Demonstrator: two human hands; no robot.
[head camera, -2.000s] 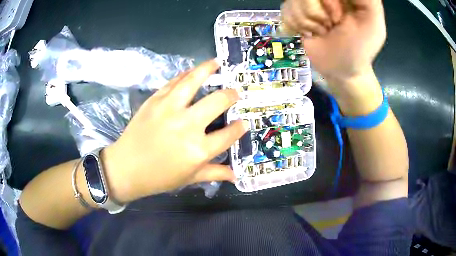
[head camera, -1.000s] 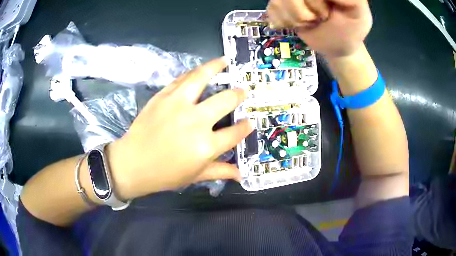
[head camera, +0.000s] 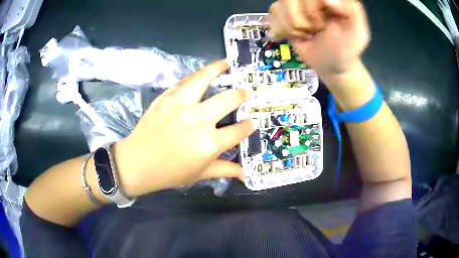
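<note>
Two open white power strip housings lie one above the other on the dark bench. The upper housing (head camera: 241, 73) and the lower housing (head camera: 282, 179) each hold a green circuit board (head camera: 302, 141), brass-coloured contact strips and thin wires. My left hand (head camera: 186, 128) is spread, its fingertips against the left edges of both housings. My right hand (head camera: 322, 35) is curled over the upper right of the upper housing and hides part of its board. Whether it holds something small cannot be seen.
Clear plastic bags (head camera: 131, 65) around cords lie on the left, with white plugs (head camera: 67, 91) at their far ends. More bagged white units (head camera: 15, 101) run along the left edge. A pale rail (head camera: 435, 22) curves at the upper right.
Both housings and my left hand have shifted slightly right since the oldest frame. My right hand has moved left and a little down over the upper housing. The bagged cords have also shifted right.
</note>
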